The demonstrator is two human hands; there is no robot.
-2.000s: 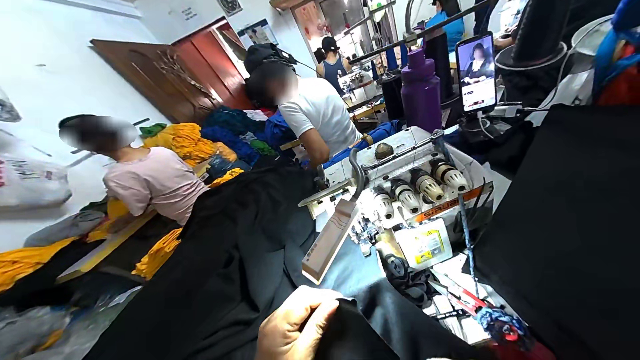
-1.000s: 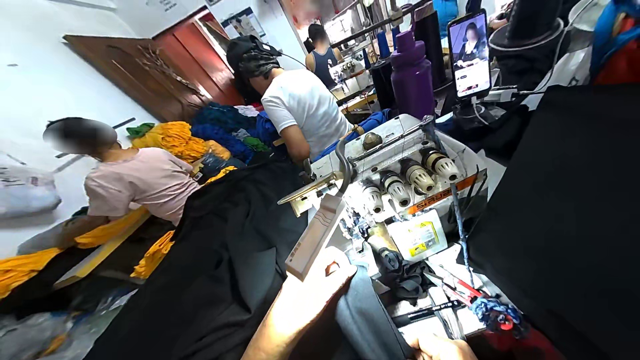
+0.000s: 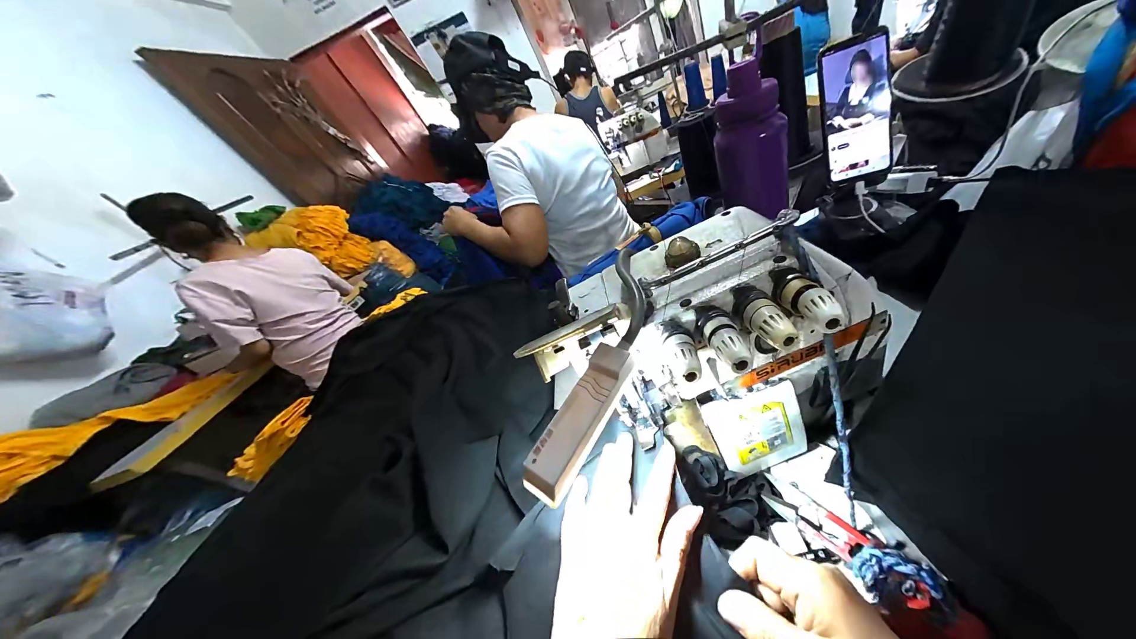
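Note:
My left hand (image 3: 621,541) lies flat, fingers apart, on black fabric (image 3: 426,417) just before the presser foot (image 3: 646,426) of a Siruba overlock sewing machine (image 3: 737,293). My right hand (image 3: 799,590), at the lower edge, has its fingers curled and pinches the fabric's edge. A lamp (image 3: 577,426) on a bent neck hangs over the left fingers and lights them brightly. Several tension dials (image 3: 765,321) line the machine's front. The needle is hard to make out in the glare.
Red-handled scissors or snips (image 3: 834,524) and a blue yarn bundle (image 3: 901,572) lie right of the machine. Behind it stand a purple bottle (image 3: 752,142) and a phone (image 3: 856,106). Black cloth (image 3: 1021,382) hangs at right. Co-workers sit ahead and at left, beside yellow cloth (image 3: 328,240).
Two seconds ago only one hand showed, holding the fabric lower down. Now my left hand is spread flat near the presser foot, and my right hand has come into view at the lower right.

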